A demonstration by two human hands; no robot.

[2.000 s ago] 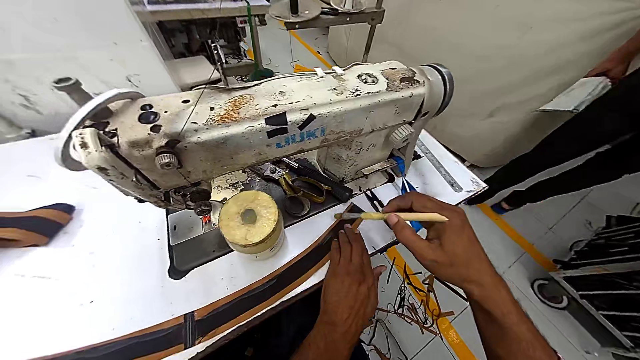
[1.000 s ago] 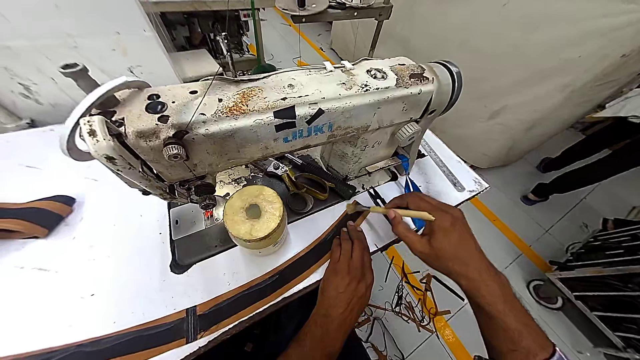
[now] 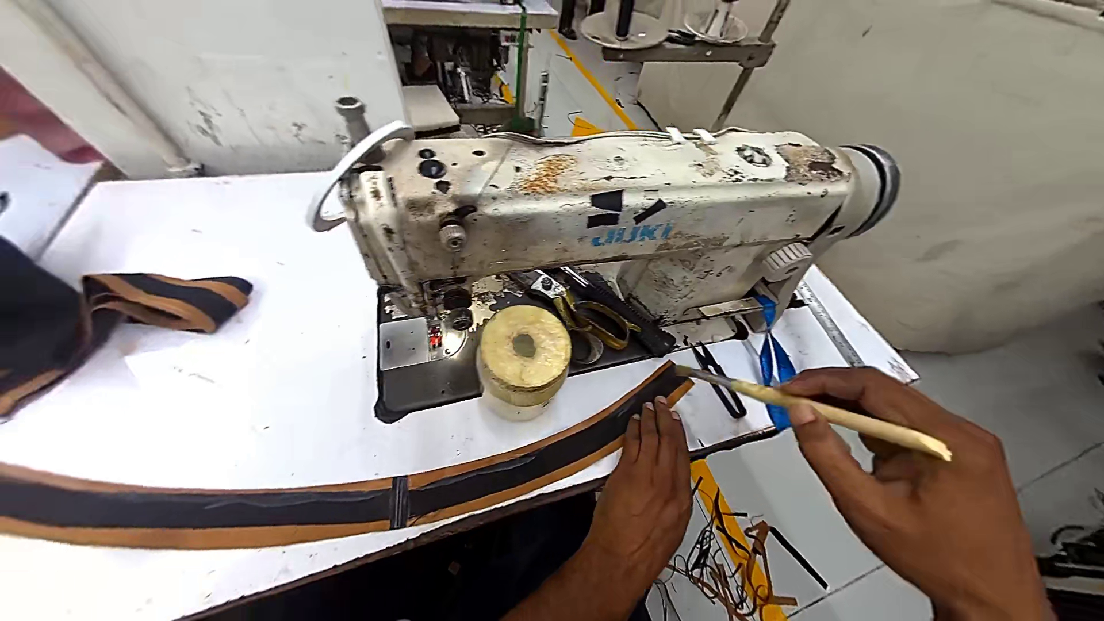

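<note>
My right hand (image 3: 914,483) holds a wooden-handled brush (image 3: 828,414), its tip at the far right end of a long black strip with brown edges (image 3: 535,461). Flat fingers of my left hand (image 3: 642,492) press on that strip just left of the tip; they grip nothing. The strip curves along the table's near edge, with a dark band across it. A round, yellow-topped glue pot (image 3: 524,354) stands on the bed of a worn Juki sewing machine (image 3: 621,207). Behind it lie yellow-and-black-handled scissors (image 3: 595,319).
Black tweezers (image 3: 720,384), a blue ribbon (image 3: 774,371) and a metal ruler (image 3: 830,323) lie at the right. A folded striped strip (image 3: 172,297) rests at the left on the white table (image 3: 285,414). Offcuts (image 3: 724,561) litter the floor beside yellow tape.
The view has swung left, showing more of the table's left side. The brush tip remains at the strip's right end, and my left hand still rests on the strip. The person at the right is out of view.
</note>
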